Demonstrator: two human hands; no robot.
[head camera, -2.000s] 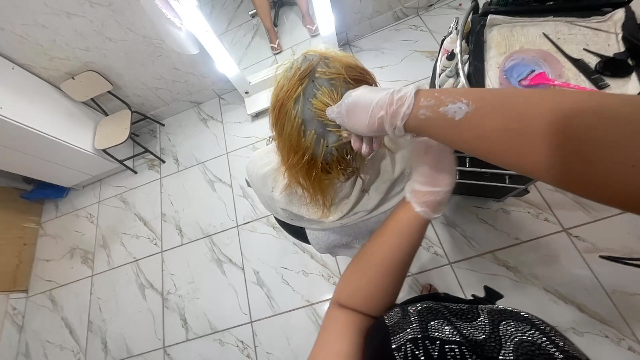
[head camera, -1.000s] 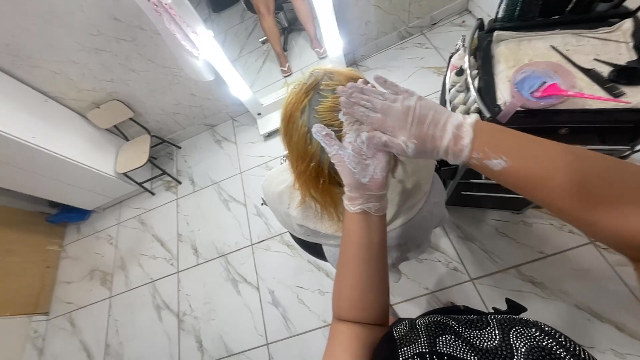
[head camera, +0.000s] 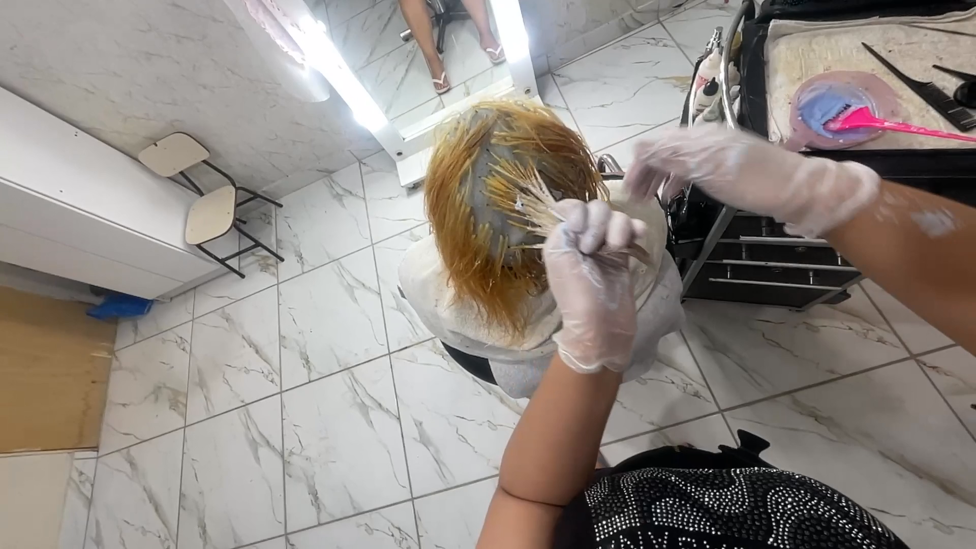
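A person sits below me with a highlighting cap (head camera: 482, 200) on the head and orange-blond hair (head camera: 457, 229) pulled through it. A cream towel (head camera: 457, 305) lies over the shoulders. My left hand (head camera: 593, 278), in a clear glove, is closed around a bundle of pale, coated strands (head camera: 537, 202) at the right of the head. To its upper right my right hand (head camera: 732, 175), gloved and blurred, is held off the hair with its fingers loosely bent and nothing visible in them. White cream marks the right wrist.
A wheeled cart (head camera: 778, 259) at the right bears a bowl of bluish mixture (head camera: 816, 103), a pink tint brush (head camera: 877, 124), a black comb (head camera: 919, 88) and bottles (head camera: 709, 72). Beyond the head stands a lit mirror (head camera: 343, 69). A chair (head camera: 211, 216) is at the left wall.
The hands were together at the hair one second ago and are now apart. My left hand has closed on a bundle of strands, while the right has moved away to the right.
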